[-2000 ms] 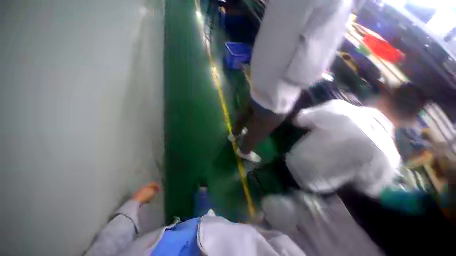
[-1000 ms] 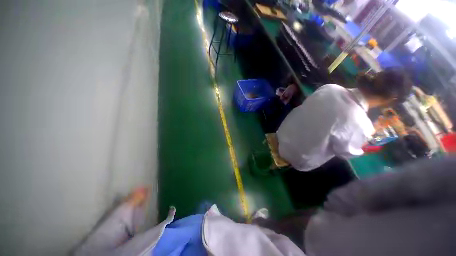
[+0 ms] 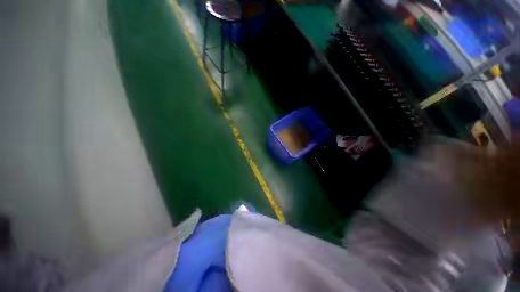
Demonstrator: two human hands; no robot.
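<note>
Neither of my hands shows clearly in this blurred view; the sleeves of my pale smock (image 3: 279,256) spread out at the bottom, over a blue garment (image 3: 199,256). Nearest in front of me, a blue plastic bin (image 3: 279,149) stands on the green floor beside the bench, with something tan inside. At the lower right is a shiny grey-brown surface (image 3: 388,251), too smeared to identify; whether a hand touches it cannot be told.
A pale wall (image 3: 85,114) runs along the left. A yellow line (image 3: 242,145) crosses the green floor. A round-topped stool (image 3: 223,9) stands at the top. A bench with black ribbed trays (image 3: 370,74) runs on the right. A blurred person (image 3: 422,194) is close at right.
The view has turned and moved forward; the bench trays and stool look larger. My left hand, seen low against the wall before, is no longer distinguishable. A blurred person now fills the right side.
</note>
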